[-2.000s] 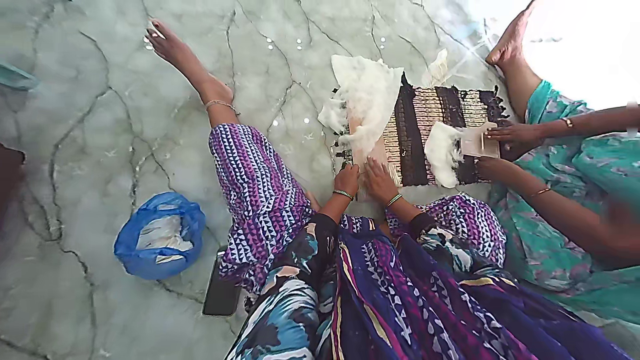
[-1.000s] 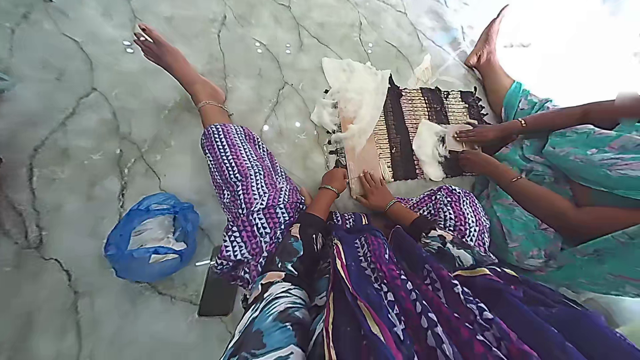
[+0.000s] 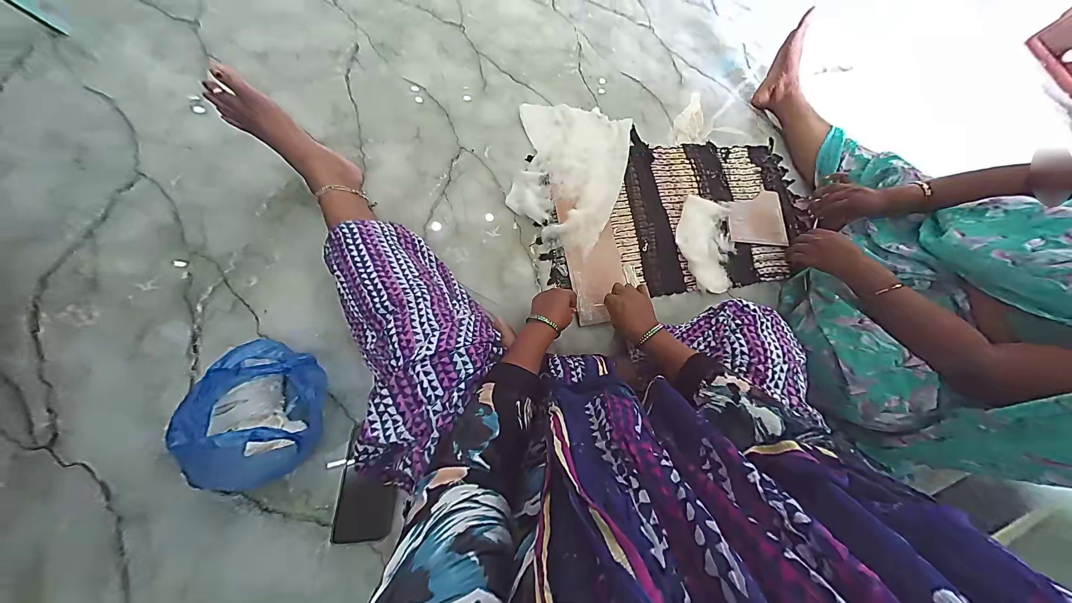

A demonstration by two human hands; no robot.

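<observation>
A striped woven mat [image 3: 657, 180] with dark and pale bands lies on the floor in front of me. On its left end rests a flat tan board [image 3: 586, 276], whose far part is covered by white cotton-like fiber [image 3: 582, 159]. My left hand [image 3: 555, 307] is at the board's near left edge, fingers bent; whether it grips anything is unclear. My right hand [image 3: 630, 308] touches the board's near right edge, with a small pale bit by its fingertips. A smaller tan board [image 3: 758, 219] and a white fiber piece [image 3: 705, 243] lie on the mat's right part.
A co-worker's hands [image 3: 837, 226] are at the mat's right edge. Left of my leg stands a blue plastic bag [image 3: 243, 469] holding white material. A dark phone [image 3: 364, 507] lies beside my knee. Another pale tuft [image 3: 690, 121] sits beyond the mat.
The co-worker's hands have moved from the smaller board to the mat's right edge. My right hand has shifted from the board's surface to its right edge.
</observation>
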